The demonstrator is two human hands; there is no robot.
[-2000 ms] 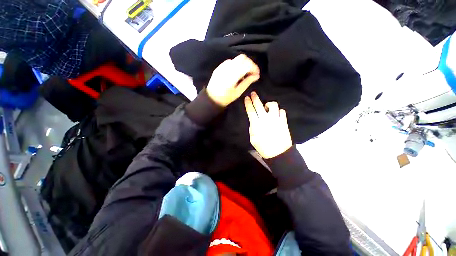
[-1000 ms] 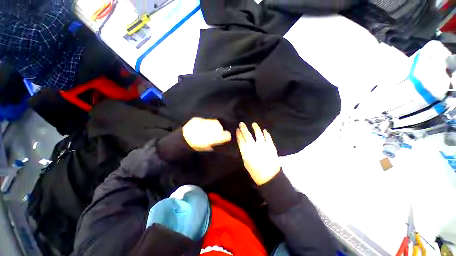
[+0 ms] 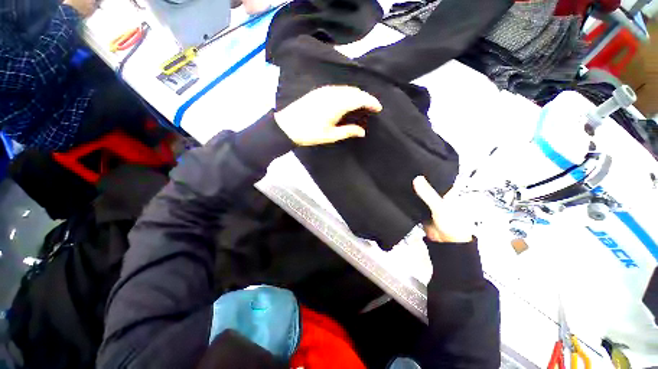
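The black garment piece (image 3: 361, 169) lies bunched on the white table, left of the needle area, its near corner by the table's front edge. My left hand (image 3: 328, 115) rests on its upper part, thumb and fingers curled around a fold. My right hand (image 3: 441, 212) is at its right lower edge, thumb on top and fingers hidden, holding it. The white sewing machine (image 3: 577, 155) with "JACK" lettering stands to the right. Its presser foot and needle cluster (image 3: 509, 194) is right of the cloth, apart from it.
Snips (image 3: 566, 349) with red and orange-yellow handles lie at lower right. A small brown square (image 3: 519, 246) is on the machine bed. A yellow-and-black tool (image 3: 180, 60) and a red-handled tool (image 3: 128, 38) lie far left. Grey cut pieces (image 3: 516, 43) are heaped behind. A person's plaid sleeve (image 3: 32, 58) shows at left.
The garment has moved off my lap onto the table, baring the ruler edge. My left hand has moved up onto the cloth. My right hand has moved right and holds its edge.
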